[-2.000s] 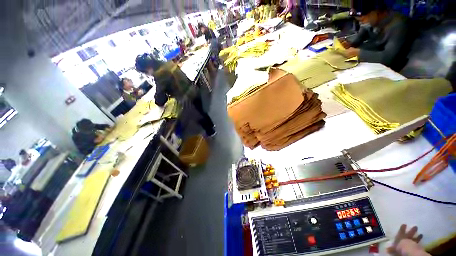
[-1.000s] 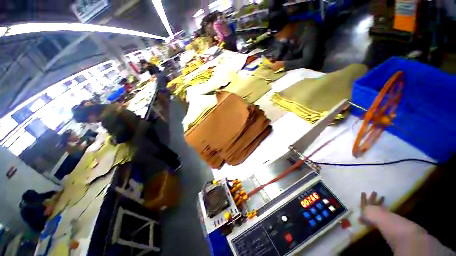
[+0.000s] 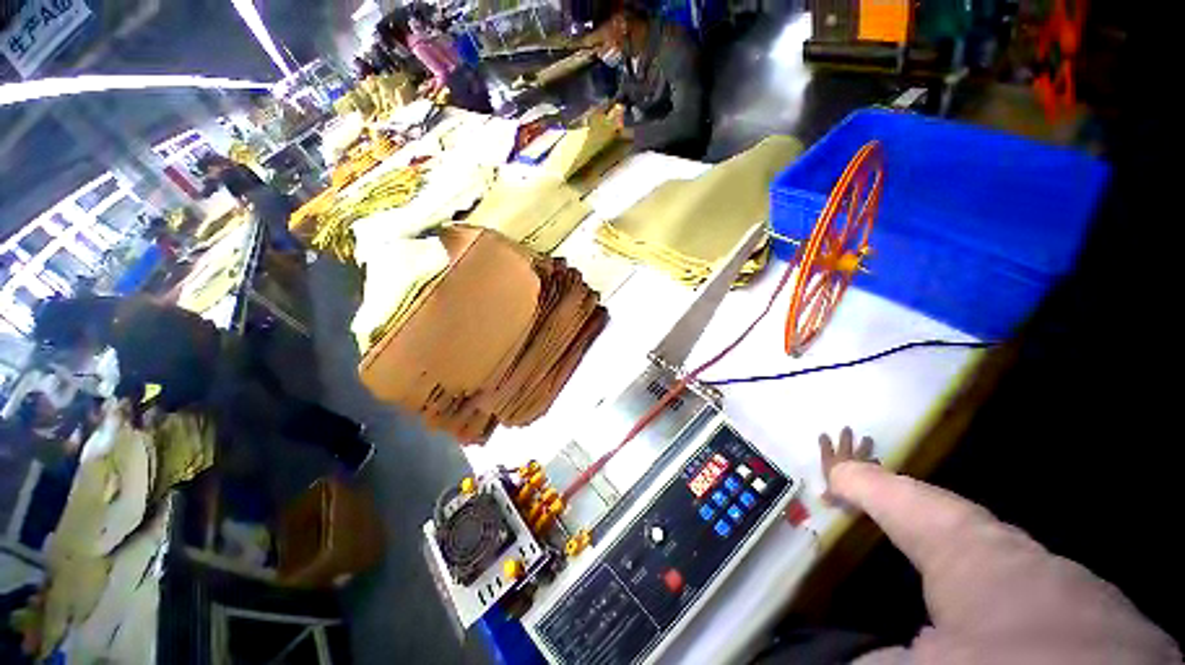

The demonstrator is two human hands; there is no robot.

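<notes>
The white strip machine [image 3: 663,552] lies at the table's near end, its dark panel showing a lit red display and blue buttons. Reddish-brown strip [image 3: 626,442] runs across it from the orange spoked wheel [image 3: 838,253] to small yellow-orange guide rollers [image 3: 539,500]. A round fan unit [image 3: 474,535] sits beside the rollers. My right hand [image 3: 897,500] is bare and empty, fingers apart, on or just over the white table right of the panel; I cannot tell if it touches. My left hand is not in view.
A large blue crate [image 3: 962,214] stands behind the wheel. A grey metal bar [image 3: 708,296] and black cable [image 3: 864,360] cross the table. Brown panels [image 3: 474,325] are stacked behind the machine, yellow-olive panels [image 3: 702,208] beyond. A person [image 3: 663,85] works at the far side; others stand left.
The view has swung right, so the machine appears further left and tilted, and the whole wheel and more of the blue crate show. More of my right forearm shows; the hand remains right of the panel.
</notes>
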